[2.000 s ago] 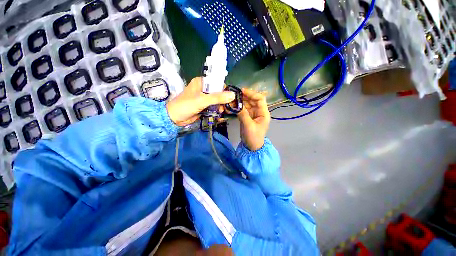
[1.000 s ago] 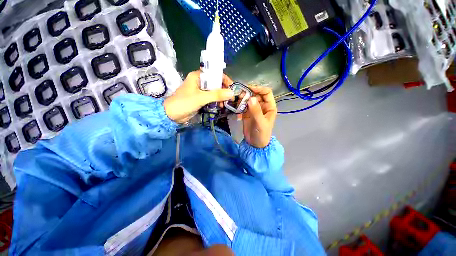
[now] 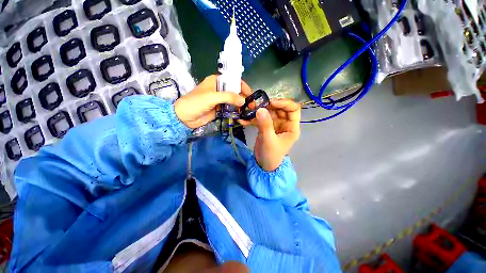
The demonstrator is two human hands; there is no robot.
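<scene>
My left hand (image 3: 205, 102) is closed around a white dispensing syringe (image 3: 231, 66), whose narrow pale-yellow tip points away from me. A black fitting and a thin tube sit at its rear, below the hand. My right hand (image 3: 277, 130) holds a black rounded-square watch housing (image 3: 255, 105) between thumb and fingers. The housing is tilted, beside the syringe barrel and close to my left thumb. The syringe tip is away from the housing. The fingers behind the housing are partly hidden.
A whitish blister tray (image 3: 89, 69) with rows of black housings lies at left. A perforated blue panel (image 3: 250, 29), a black box (image 3: 320, 21) and a looped blue hose (image 3: 305, 80) are at the top. More trays under clear film (image 3: 453, 42) lie top right. Red bins (image 3: 437, 248) stand lower right.
The housing has turned in my right fingers: its ring showed open and pale a second ago and now looks dark and more tilted. My left hand keeps its hold on the syringe.
</scene>
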